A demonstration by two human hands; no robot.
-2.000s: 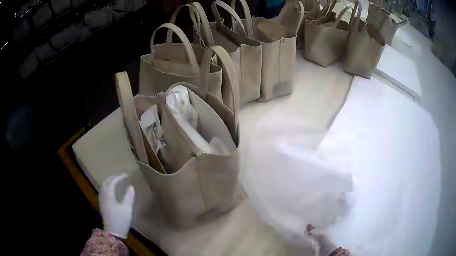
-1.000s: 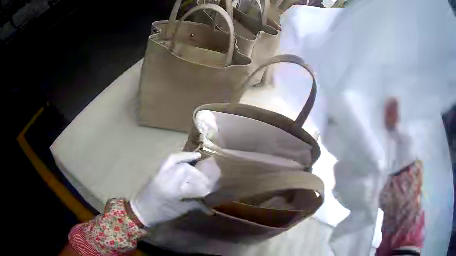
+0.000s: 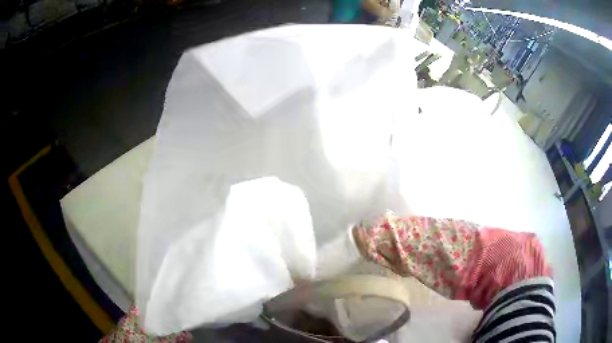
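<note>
A large sheet of white tissue paper (image 3: 268, 141) is spread upright in front of me, with a bunched fold low in its middle. My right hand (image 3: 334, 258), in a white glove, holds the tissue at its lower right, just above the bag; its fingertips are blurred. My left hand is hidden behind or under the tissue, and only its floral sleeve shows at the bottom left. A beige handbag (image 3: 302, 323) is at the bottom edge, cut off, its handle (image 3: 362, 287) arched over the opening. Some pale material shows in the opening.
The pale table (image 3: 111, 221) shows left of the tissue, with a yellow floor line (image 3: 50, 251) beyond it. A bright white surface (image 3: 483, 167) extends on the right. Cluttered factory surroundings are at the upper right. Part of a person in teal (image 3: 349, 10) is at the top.
The tissue has come from the right to in front of me, covering the view of the standing bags. My left hand no longer shows at the bag's rim. The worked bag appears lower.
</note>
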